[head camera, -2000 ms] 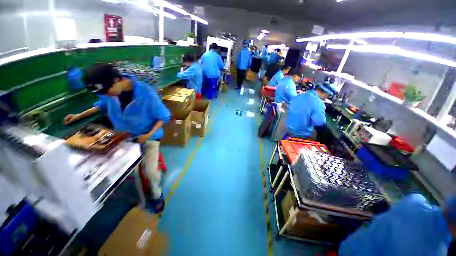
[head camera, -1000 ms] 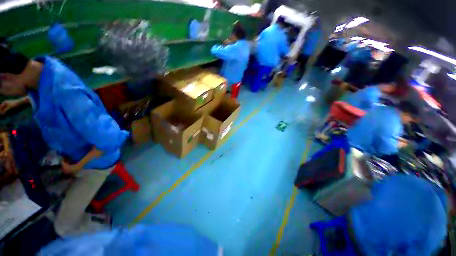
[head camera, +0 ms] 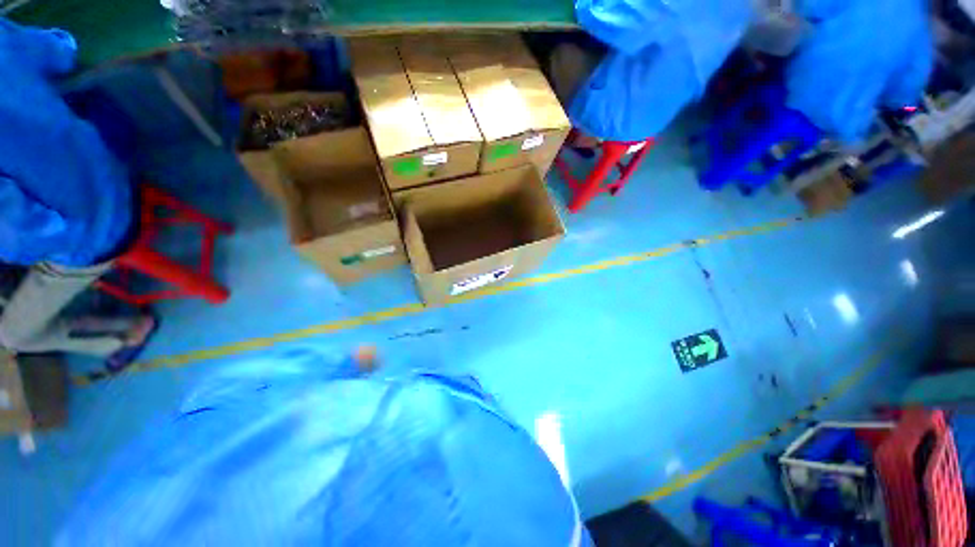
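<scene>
Blue smock cloth fills the bottom, and I cannot tell for certain that it is mine. A tiny blurred skin-toned spot shows at its upper edge, perhaps part of my left hand; its fingers and hold are unclear. My right hand is not in view. Nearest in front, an open carton [head camera: 481, 272] stands on the floor, its visible inside brown. Another open carton [head camera: 347, 251] stands to its left. Two closed cartons [head camera: 422, 118] with green and white labels are side by side behind them. An open carton [head camera: 257, 160] at the back left holds dark, unclear contents.
A green bench [head camera: 449, 15] runs along the top. People in blue smocks are at left and upper right. Red stools [head camera: 176, 251] and blue stools [head camera: 754, 139] stand near them. Yellow lines cross the blue floor. A red crate [head camera: 928, 481] and white frame [head camera: 829, 459] are at lower right.
The view has swung down and towards the cartons, which now appear closer and larger. The blue cloth at the bottom fills more of the picture.
</scene>
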